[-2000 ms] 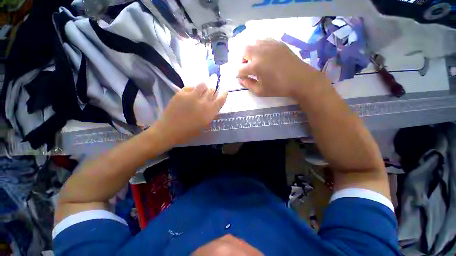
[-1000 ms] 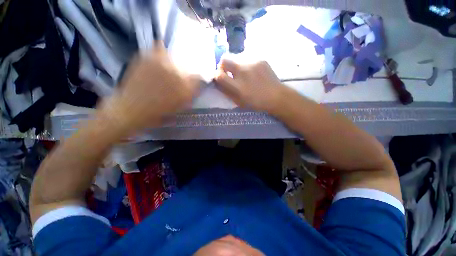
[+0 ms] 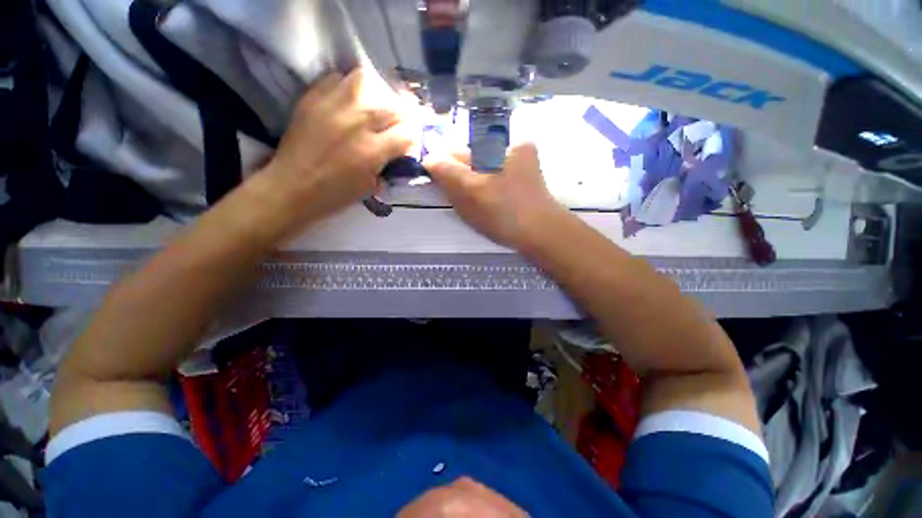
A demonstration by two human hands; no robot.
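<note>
A pale grey garment with black panels [image 3: 263,40] is heaped on the left of the table and runs to the needle area of the white sewing machine [image 3: 698,86]. My left hand [image 3: 339,137] holds the garment's edge just left of the presser foot. A small dark piece of the work [image 3: 404,168] shows between my hands. My right hand [image 3: 495,194] is beside the grey-blue block [image 3: 489,137], its fingertips at the dark piece. Glare and my fingers hide the needle point and whether the right fingers pinch the cloth.
Lilac and white scraps [image 3: 672,167] lie right of the needle. A tool with a dark red handle [image 3: 754,238] lies right of them. The ruler-marked grey edge [image 3: 455,278] runs along the table front. Red crates [image 3: 227,410] and heaped cloth [image 3: 809,405] are below.
The view has shifted, showing more of the machine head. My left hand, blurred and farther from the needle one second ago, is now close to it. My right hand stays near the needle.
</note>
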